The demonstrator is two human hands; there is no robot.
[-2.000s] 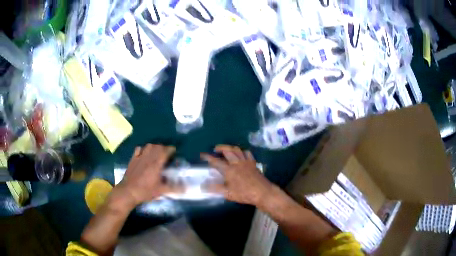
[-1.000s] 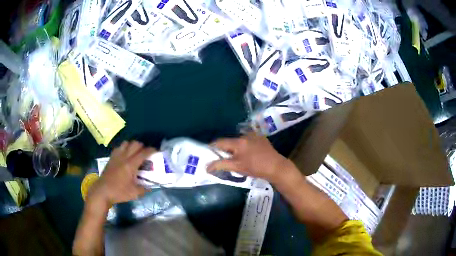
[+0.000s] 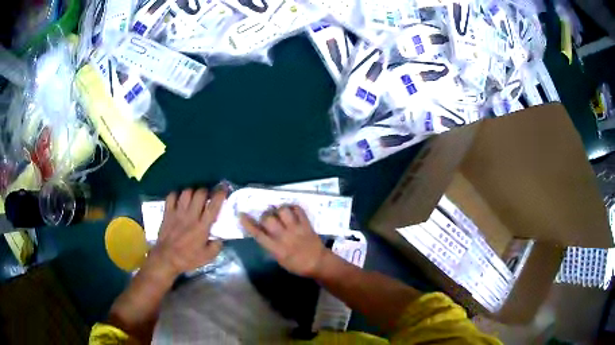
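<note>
White retail cable boxes (image 3: pixel 326 210) lie lengthwise on the dark green mat in front of me, some overlapping. My left hand (image 3: pixel 187 228) lies flat on their left part, fingers spread. My right hand (image 3: pixel 286 236) presses on their middle with its fingertips. Neither hand is closed around a box. Another retail box lies below them at the right, partly hidden by my right forearm. A brown inner carton (image 3: pixel 519 182) stands open and tilted at the right, with a row of white boxes (image 3: pixel 458 253) inside.
Bagged retail boxes (image 3: pixel 411 81) are heaped across the far side and far right. A yellow strip (image 3: pixel 120 121), clear bags (image 3: pixel 57 87), a dark bottle (image 3: pixel 23 209), a clear jar or tape roll (image 3: pixel 59 203) and a yellow disc (image 3: pixel 126 243) are at the left. A white nested stack (image 3: pixel 585 267) is at the right.
The boxes under my hands have changed from a picture side up to a plainer white side up. My right hand has moved left from their right end onto their middle, and its grip has opened.
</note>
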